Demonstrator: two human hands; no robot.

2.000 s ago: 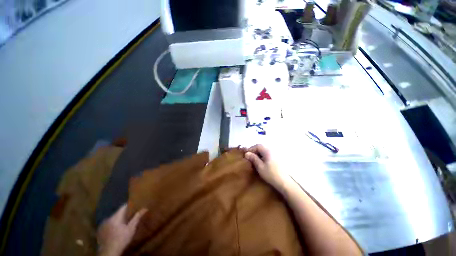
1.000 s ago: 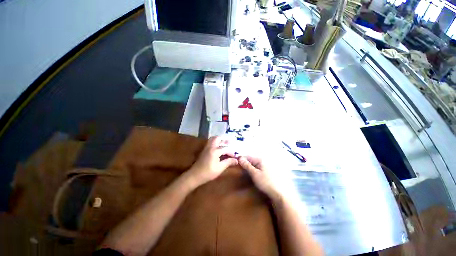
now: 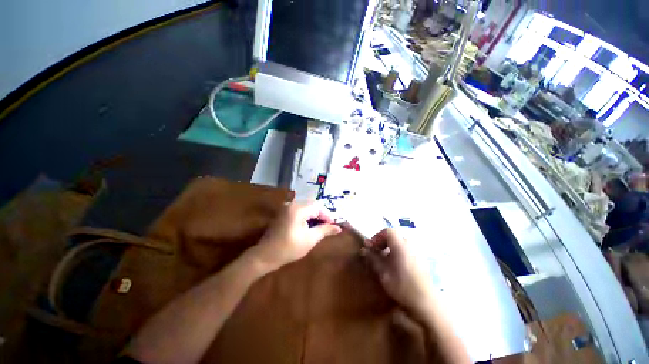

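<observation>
The brown bag panel spreads over the near table edge and toward my lap, its top edge near the white sewing machine head. My left hand pinches the top edge just in front of the needle area. My right hand grips the same edge a little to the right, fingers curled. The needle and presser foot are too washed out to tell. A bag handle loops at the left beside a small cream piece.
A control screen in a white housing stands behind, left of the machine head. A small black object lies right of the head. Thread cones stand behind. Brown pieces lie at the lower right. A person is at the far right.
My left hand has come from the panel's lower left to its top edge. My right hand has shifted right along the edge. The camera view has turned and tilted, showing more of the factory.
</observation>
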